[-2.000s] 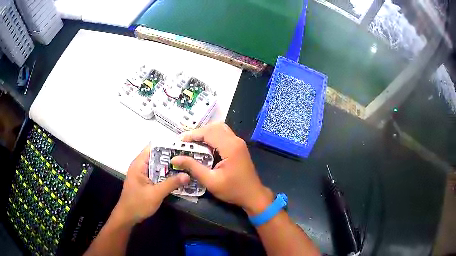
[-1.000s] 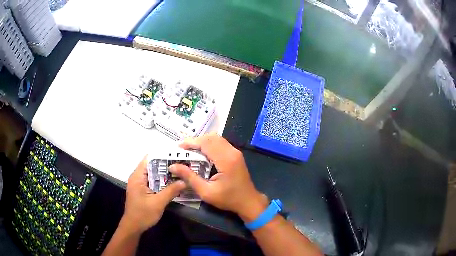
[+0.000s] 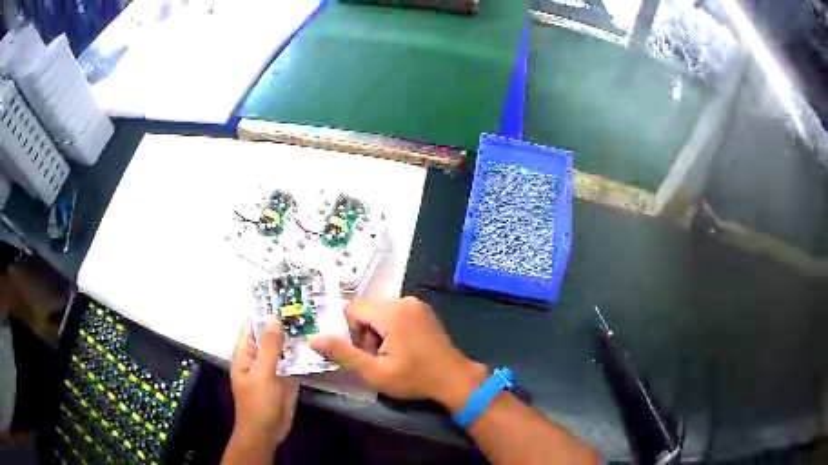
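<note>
A white plastic housing [image 3: 320, 357] with a green circuit board [image 3: 296, 311] and yellow part in it is held tilted over the near edge of the white sheet. My left hand [image 3: 261, 377] grips its left and lower edge, thumb on the front. My right hand [image 3: 396, 350] is at its right edge, fingers curled and thumb at the lower right corner; whether it grips the housing is hard to tell. Two more housings with boards fitted, a left one [image 3: 263, 230] and a right one [image 3: 349, 254], lie side by side on the sheet just beyond.
A blue bin of tiny silvery pieces [image 3: 465, 238] stands right of the sheet [image 3: 172, 218]. A black electric screwdriver [image 3: 633, 395] lies at the right. A crate of circuit boards [image 3: 118, 390] is low at the left. White housing stacks [image 3: 77, 113] stand far left. A green belt [image 3: 390, 73] runs behind.
The held housing has tipped so its inside and fitted board face up. My right fingers have moved off its middle to the right edge. The view has tilted upward.
</note>
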